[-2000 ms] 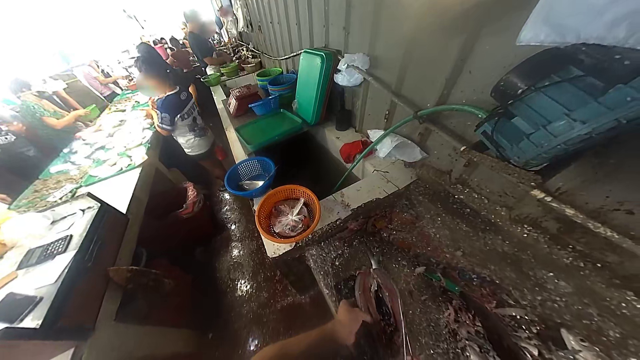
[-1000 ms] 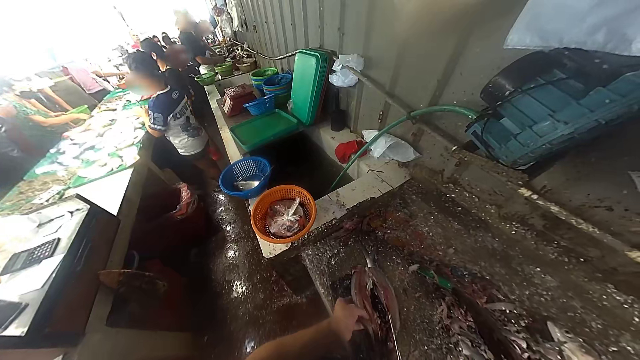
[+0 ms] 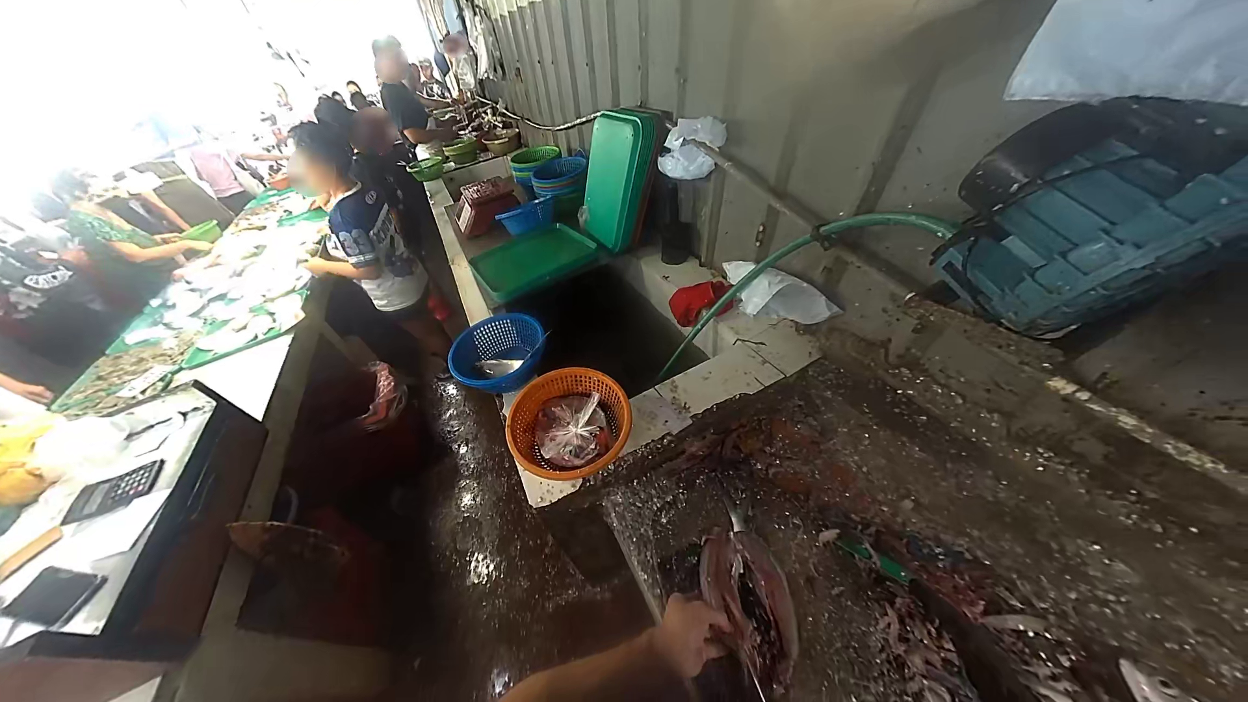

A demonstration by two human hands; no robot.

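A split fish [image 3: 778,603] lies on the wet, dark work surface at the bottom, its tail pointing away and its dark inside showing between two pinkish flaps. My left hand [image 3: 690,634] grips the flap on its left side, with the fingertips on the edge. A thin metal blade [image 3: 756,681] shows at the near end of the fish, by the bottom edge of the view. Its handle is out of sight, and so is my right hand. Right of the fish lies a dark tool with a green part [image 3: 882,561], among fish scraps [image 3: 916,634].
An orange basket [image 3: 520,450] with a bagged item and a blue basket [image 3: 466,366] with a fish stand on the tiled ledge [image 3: 682,400] of a basin. A green hose [image 3: 780,268] runs into the basin. Several people stand by the fish counter on the left.
The fish's two flaps lie farther apart than two seconds ago. My left hand stays at its left side. The blade by its near end shows less than one second ago.
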